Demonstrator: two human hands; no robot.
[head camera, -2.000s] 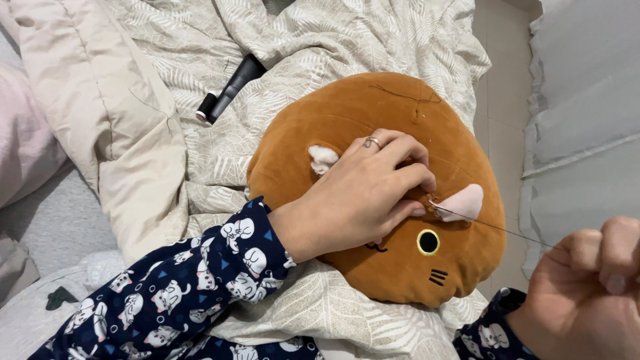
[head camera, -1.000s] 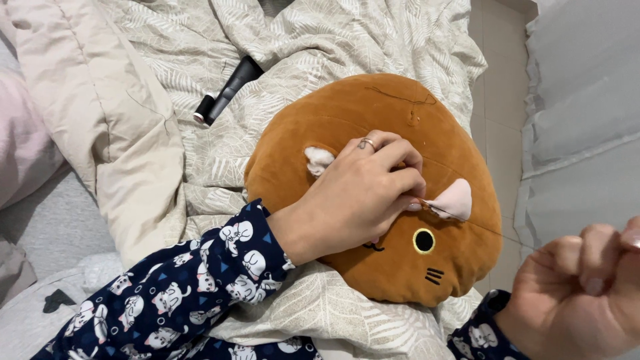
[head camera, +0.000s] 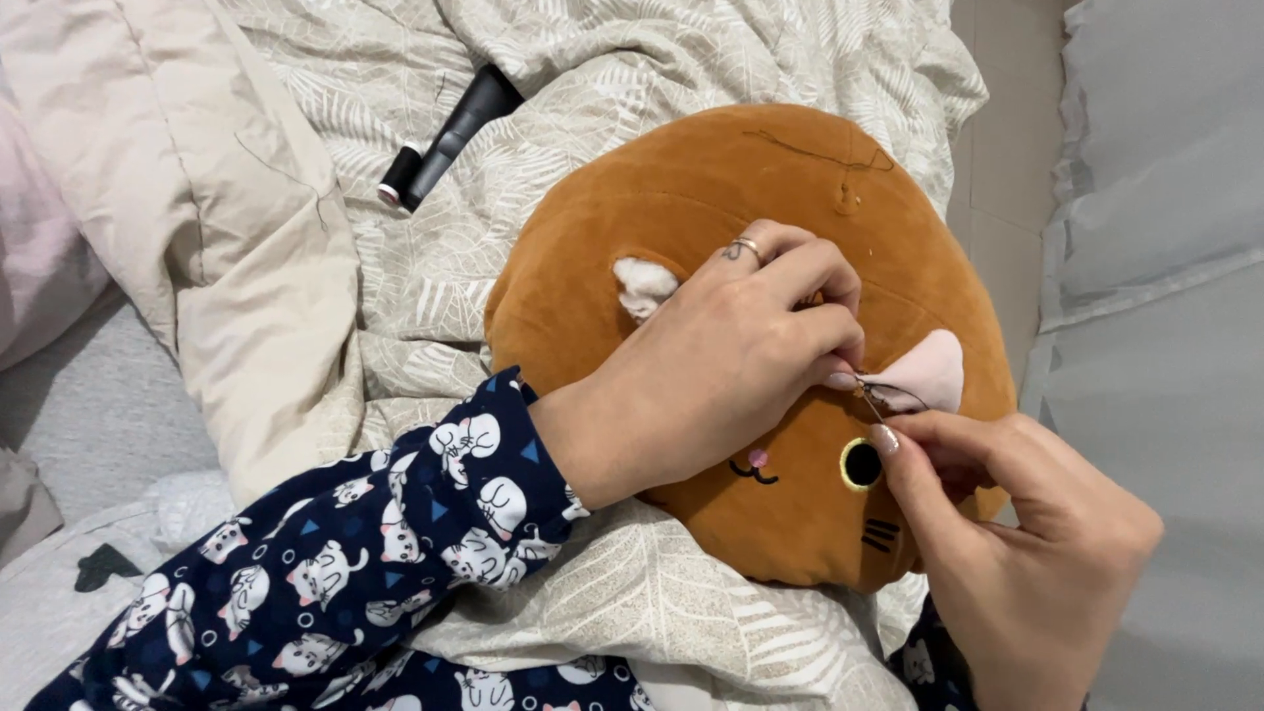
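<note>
A round brown plush toy with an embroidered face lies on the bedding. My left hand rests on it and pinches the plush fabric beside the base of the pink ear. Between the thumb and forefinger of my right hand is a sewing needle, its tip at the seam by that ear. Dark thread loops over the ear's base. White stuffing shows at an opening left of my left hand. Another dark thread lies along the toy's top.
A black thread spool touches a long black object on the leaf-patterned bedding. A loose thread lies on the beige cover at the left. Grey curtain fabric hangs at the right, beside the tiled floor.
My right hand has come in from the right edge to the toy's ear, where the needle now shows. My left hand stays on the plush toy. The thread that stretched out to the right now loops near the ear.
</note>
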